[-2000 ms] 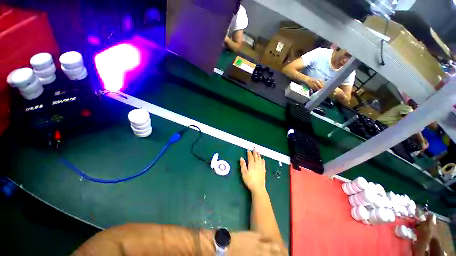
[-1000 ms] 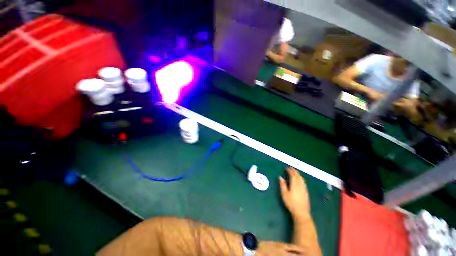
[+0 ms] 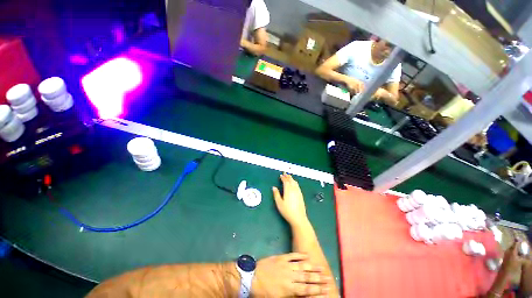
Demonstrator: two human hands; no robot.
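A round white unit (image 3: 251, 197) lies flat on the green bench, joined to a thin black lead (image 3: 216, 174). The black lead meets a blue cable (image 3: 153, 214) that curves to a black box (image 3: 44, 152) with a red plug. My right hand (image 3: 290, 201) rests palm down on the bench, right of the unit and not touching it, thumb apart and empty. My left hand (image 3: 291, 276), below the white-banded wristwatch (image 3: 245, 273), lies across my right forearm with its fingers spread. It holds no part.
Stacked white units stand on the black box, and one stack (image 3: 144, 154) on the bench. White units (image 3: 437, 218) heap on the red mat (image 3: 373, 244). Black ribbed trays (image 3: 348, 151) lie behind it. A glowing pink-purple light (image 3: 114, 82) is left. People sit opposite; another person's hand (image 3: 510, 265) is right.
The view has swung left and back right, showing more of the red mat again. Both hands and the white unit keep their places on the bench.
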